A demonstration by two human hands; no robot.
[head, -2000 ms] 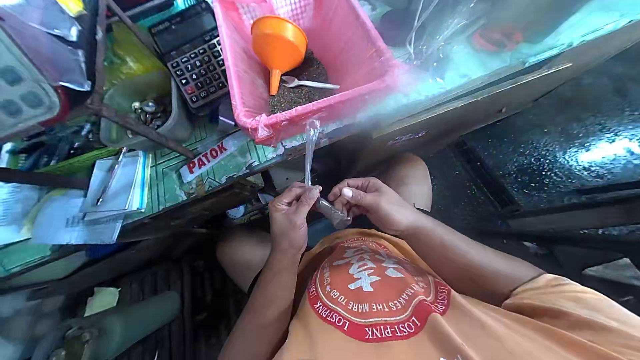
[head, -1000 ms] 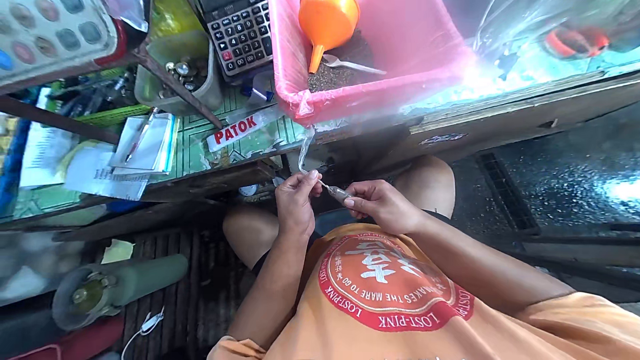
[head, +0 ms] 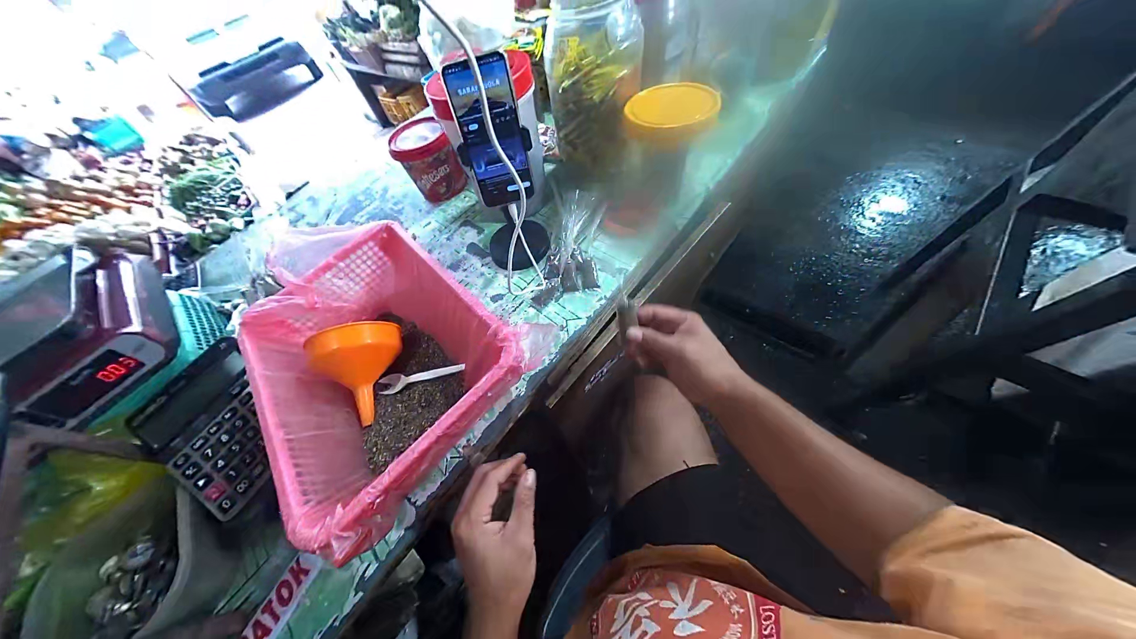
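Observation:
My right hand [head: 670,342] holds a small, narrow plastic packet [head: 627,321] with dark contents, upright between thumb and fingers beside the table edge. My left hand [head: 499,532] is raised near the front of the pink basket, fingers apart and holding nothing. The plastic-lined pink basket [head: 297,461] holds dark seed-like grains [head: 417,417], an orange funnel [head: 355,351] lying tilted, and a white plastic spoon [head: 422,377]. Several small filled clear packets [head: 572,266] lie on the table beyond my right hand.
A phone [head: 488,129] on a stand with a white cable, a red tub [head: 428,160] and a yellow-lidded jar [head: 672,111] stand at the back. A calculator [head: 213,435] and a digital scale [head: 98,355] are left of the basket.
My hands, together at the small packet before, are now apart. My right hand has carried the packet toward the table edge; my left hand has let go. The view has swung to the right.

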